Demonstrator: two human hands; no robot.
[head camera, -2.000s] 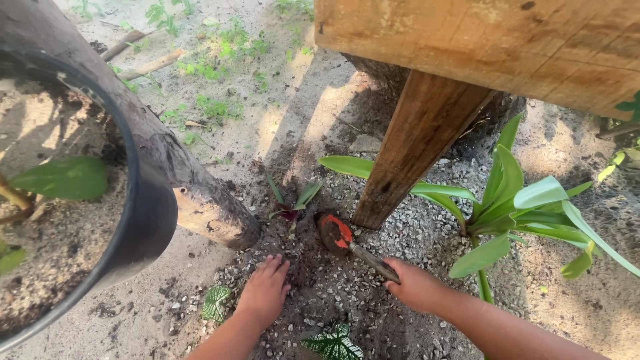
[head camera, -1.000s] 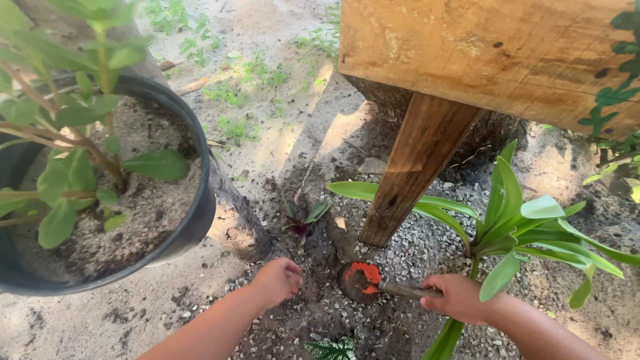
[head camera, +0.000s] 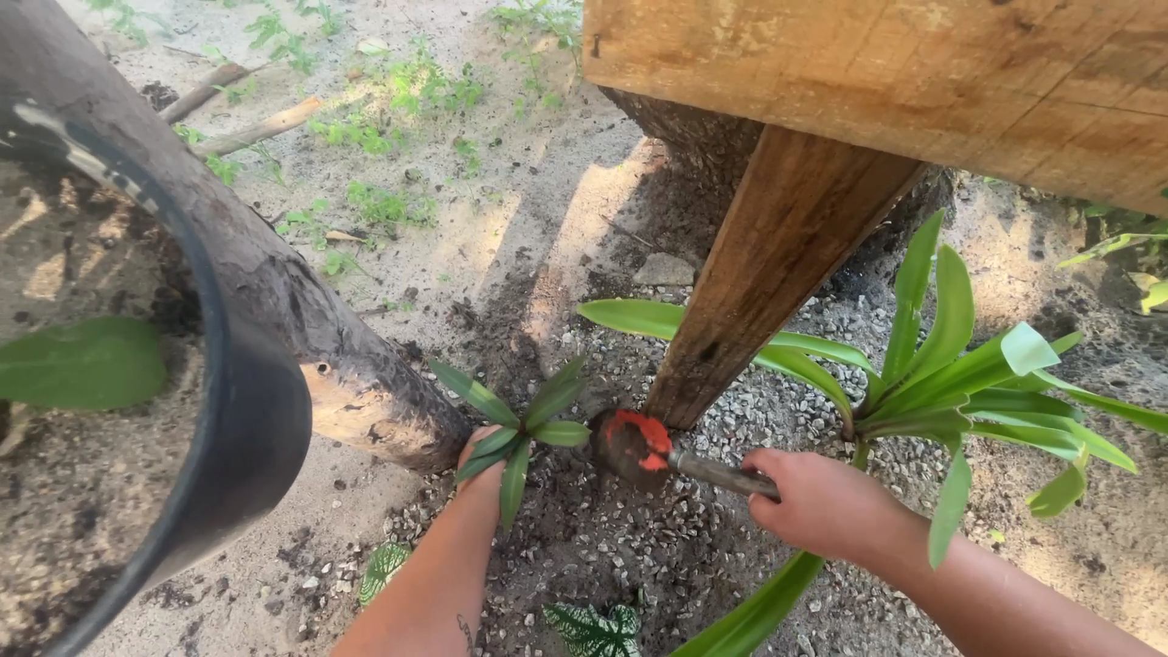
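Observation:
In my right hand (head camera: 803, 502) is the wooden handle of a hand trowel (head camera: 634, 447). Its rounded blade, with worn red paint and soil on it, lies on the gravelly ground against the foot of a wooden post (head camera: 776, 265). A small dark-green leafy plant (head camera: 522, 429) stands left of the blade. My left hand (head camera: 479, 452) is at the base of this plant, mostly hidden under its leaves, so its fingers and any grip cannot be made out.
A black plant pot (head camera: 260, 420) of soil fills the left, beside a slanting log (head camera: 301, 319). A thick wooden board (head camera: 876, 82) spans the upper right. A strappy-leaved plant (head camera: 912, 401) grows on the right, and a white-veined caladium (head camera: 593, 630) at the bottom.
My left hand has moved to the small plant, whose leaves now stand higher and spread over it. The trowel blade has shifted up toward the post's foot. The view has swung.

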